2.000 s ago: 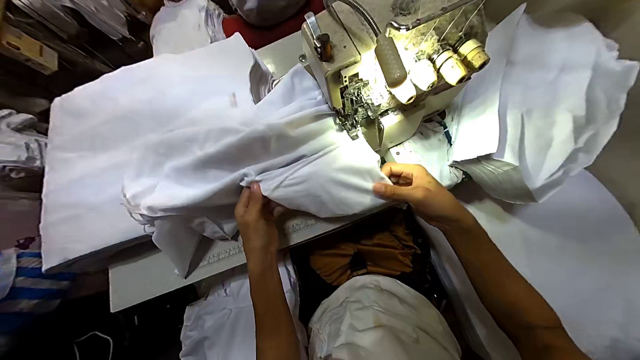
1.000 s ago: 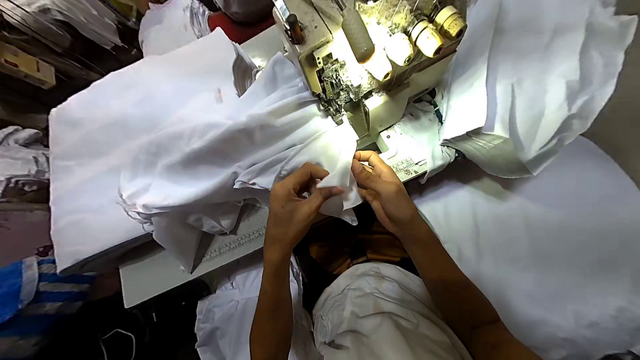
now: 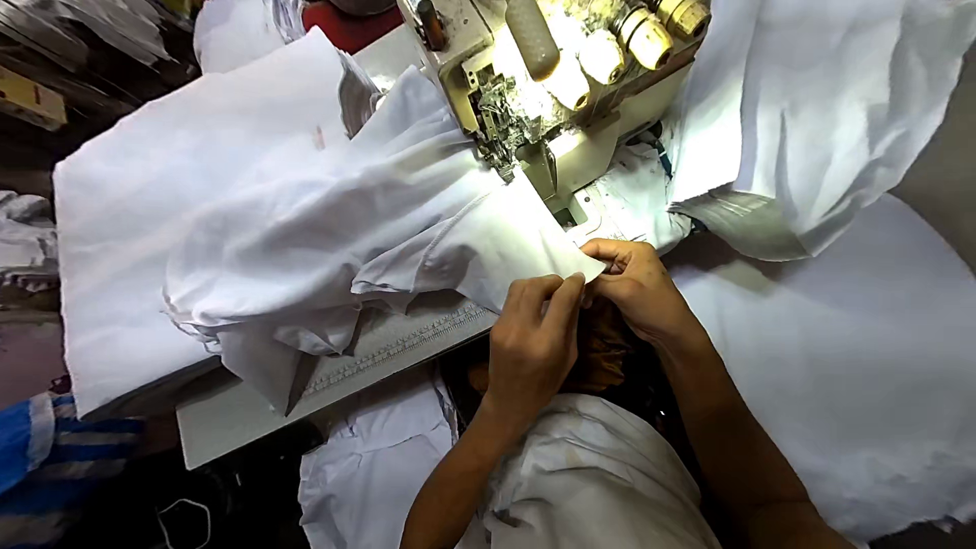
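Note:
White fabric [image 3: 427, 221] with a seam line across it runs from the lit presser foot area of an industrial sewing machine [image 3: 507, 126] down to my hands. My left hand [image 3: 537, 328] pinches the fabric's near corner between thumb and fingers. Right beside it, my right hand [image 3: 633, 286] grips the same corner at its edge, its fingertips partly hidden by the cloth. The rest of this cloth lies bunched to the left, over a flat stack of white fabric [image 3: 191, 175].
Several thread tension knobs [image 3: 644, 38] sit on the machine. At the right hangs a thick pile of white cloth [image 3: 823, 114], with more white fabric [image 3: 846, 358] below. A printed ruler scale [image 3: 404, 347] runs along the table's front edge. Blue striped material [image 3: 69, 450] lies lower left.
Both hands, apart on the cloth two seconds ago, are now together at its corner. The left hand has moved right along the fabric. The view has shifted somewhat.

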